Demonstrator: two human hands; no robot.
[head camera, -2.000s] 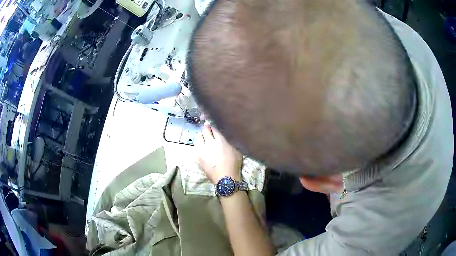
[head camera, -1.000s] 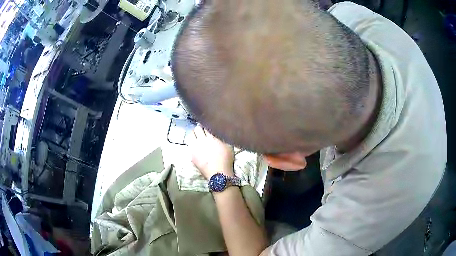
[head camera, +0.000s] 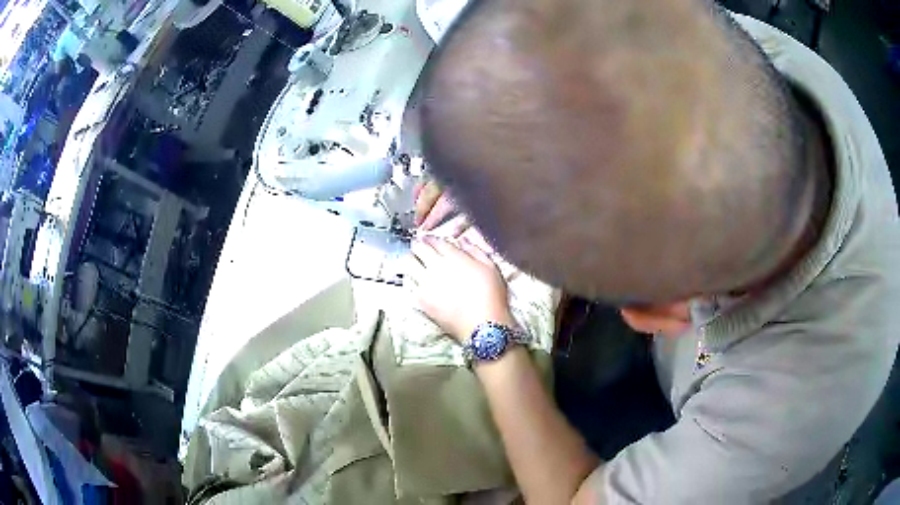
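Neither of my hands is in view. Another person bends over the work, with head and shoulder covering the right half. That person's hand (head camera: 456, 286), with a dark-faced wristwatch (head camera: 489, 341), lies flat on pale striped lining (head camera: 426, 340) beside the needle area of the white sewing machine (head camera: 336, 170). Fingers of their other hand (head camera: 428, 203) show beside the needle area, partly hidden by the head. The khaki shell fabric (head camera: 439, 424) spreads toward the bottom edge, with folded striped cloth (head camera: 296, 380) at its left. The needle itself cannot be made out.
The person's head (head camera: 622, 148) and light shirt (head camera: 780, 395) block the right side. The white table (head camera: 266, 266) has its curved edge on the left. Beyond it is a dark gap with metal frames (head camera: 138, 266). A yellowish control box (head camera: 293, 10) is at the top.
The other person's head, watch hand and the garment show further right in view. Fingers of their second hand have come into sight by the needle area, with pinkish striped cloth beside them.
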